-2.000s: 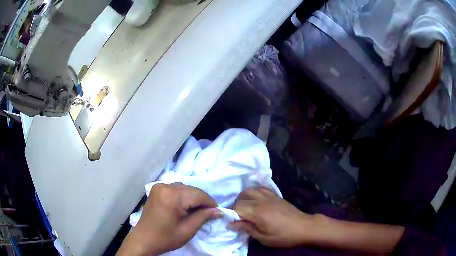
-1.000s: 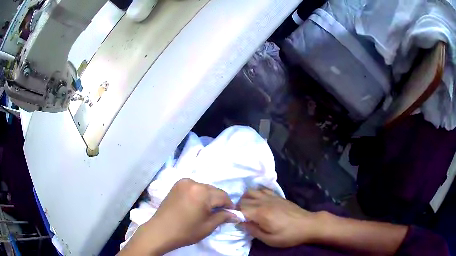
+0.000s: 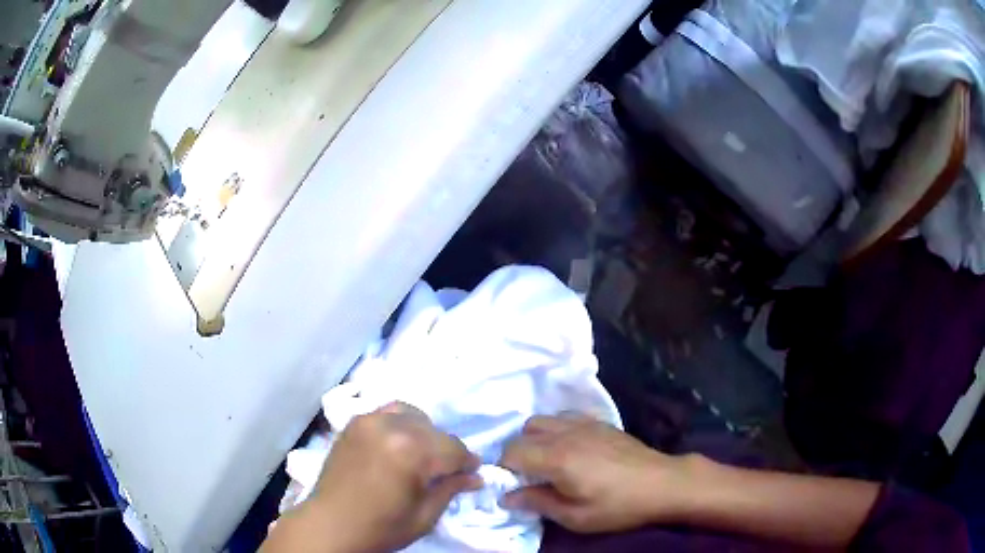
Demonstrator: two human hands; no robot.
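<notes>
A white garment (image 3: 486,340) lies bunched in my lap, below the front edge of the table. My left hand (image 3: 402,475) pinches a narrow gathered edge of it between thumb and fingers. My right hand (image 3: 572,472) pinches the same edge a short way to the right. The fingertips of both hands are close together, with a little gathered cloth showing between them. Whether a stick or cord is inside the cloth cannot be told.
A white machine table (image 3: 356,232) crosses the left side, with the sewing machine head (image 3: 99,184) over its beige bed plate (image 3: 313,119). A grey wrapped bundle (image 3: 745,140) and crumpled clear plastic (image 3: 583,135) lie beyond. White cloth (image 3: 929,54) drapes over a brown-edged seat (image 3: 913,178).
My left hand first moved right towards my right hand, then back left a little. The pinched edge now looks more gathered between the fingertips. My right hand has stayed nearly in place.
</notes>
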